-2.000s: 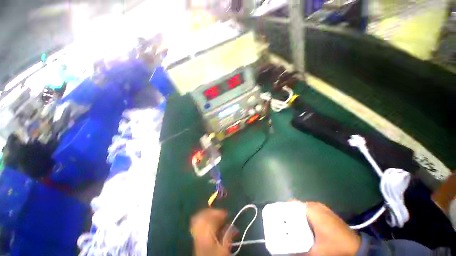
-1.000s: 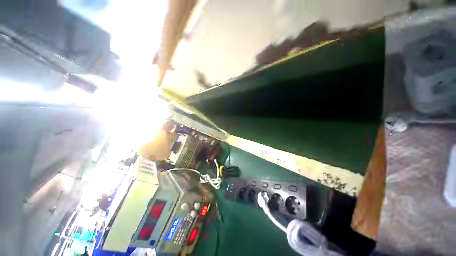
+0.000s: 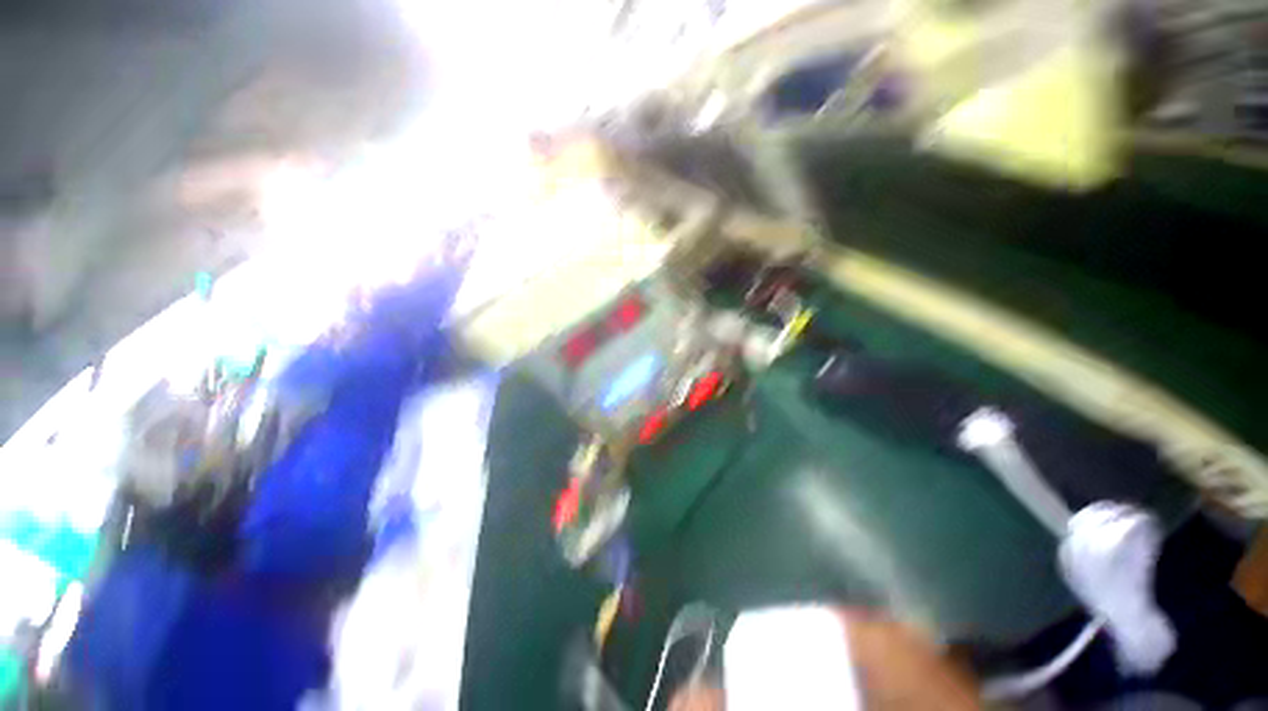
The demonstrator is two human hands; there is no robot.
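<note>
The picture is blurred. A white power cube [image 3: 793,661] is at the bottom edge, cut off by it. My right hand [image 3: 911,670] is shut on its right side. A skin-coloured patch of my left hand [image 3: 698,699] shows at the bottom edge, left of the cube; its fingers and any grip are hidden. A thin pale USB test lead [image 3: 681,642] loops up left of the cube. The cube's white mains cord [image 3: 1117,570] hangs bundled at the right, its plug in the black power strip [image 3: 904,393].
Grey instruments with red digits [image 3: 602,331] and a blue-lit screen [image 3: 631,382] stand on the green bench [image 3: 779,486]. A small red-glowing board [image 3: 591,517] with coloured wires lies before them. A white heap [image 3: 410,597] lines the left edge beside blue bins [image 3: 299,486].
The view has swung back from the tilted sight of power strip and shelf to the bench. Compared with two seconds ago, the cube sits slightly lower and my left hand is mostly below the picture.
</note>
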